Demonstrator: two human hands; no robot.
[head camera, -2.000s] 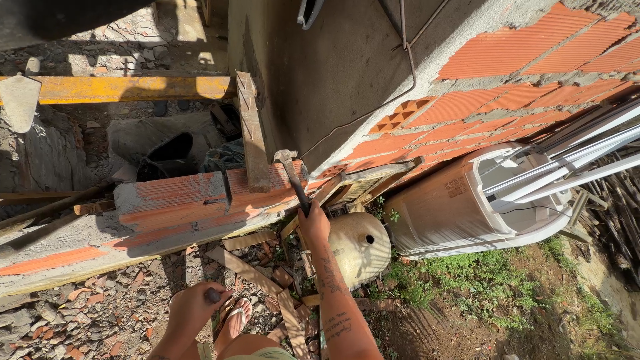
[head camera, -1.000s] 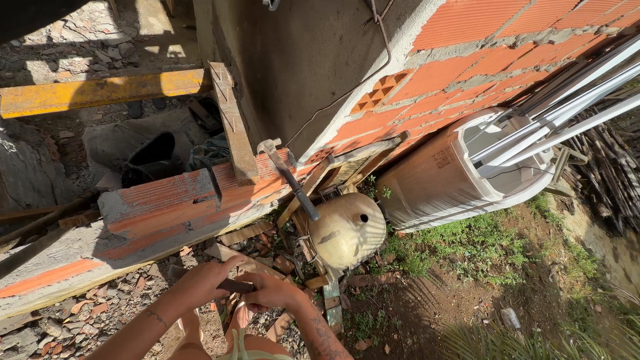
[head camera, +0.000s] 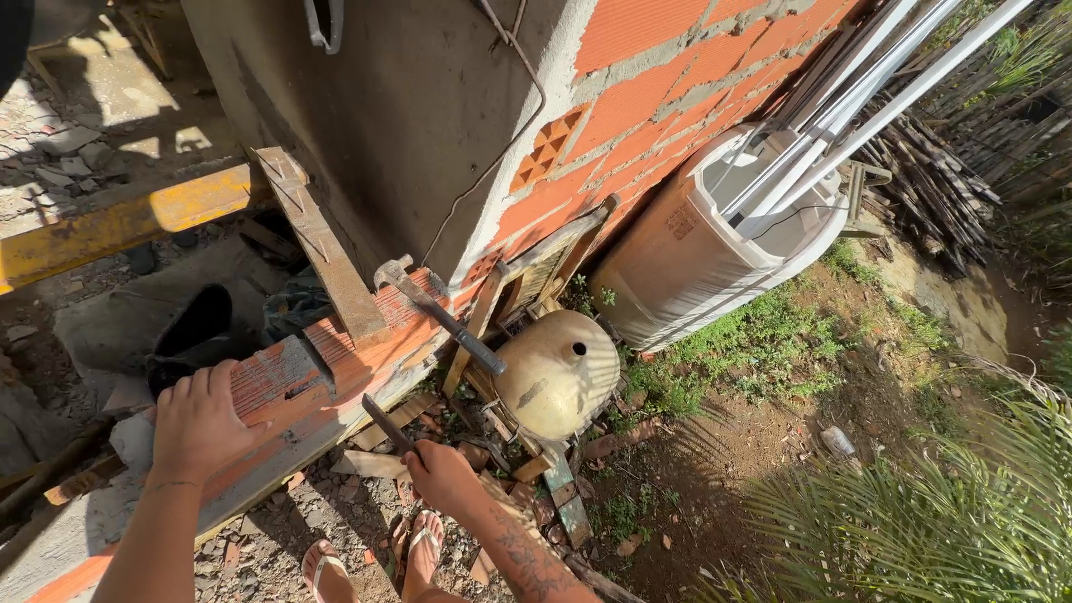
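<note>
My left hand (head camera: 199, 419) rests on the end of the clay brick course (head camera: 276, 381) with its fingers spread. A dark, narrow metal tool, perhaps a chisel (head camera: 387, 425), is in my right hand (head camera: 440, 473), its tip near the brick's side, just below a slot cut in the brick. A hammer (head camera: 435, 314) with a dark grip lies across the top of the wall to the right, its head on the brick and its handle sticking out over the outer side. A board with nails (head camera: 322, 243) lies with its lower end on the bricks, left of the hammer.
A yellow beam (head camera: 126, 219) crosses behind the wall. Beyond the wall stands a black bucket or boot (head camera: 197, 327). A beige basin with a hole (head camera: 557, 377) and a white tub (head camera: 662, 251) holding long profiles stand at right. Rubble and wood scraps lie around my sandalled feet (head camera: 423, 544).
My right hand let go of the hammer, which stays on the wall. The narrow tool, held low in both hands one second ago, is now at the brick in my right hand; my left hand moved onto the wall.
</note>
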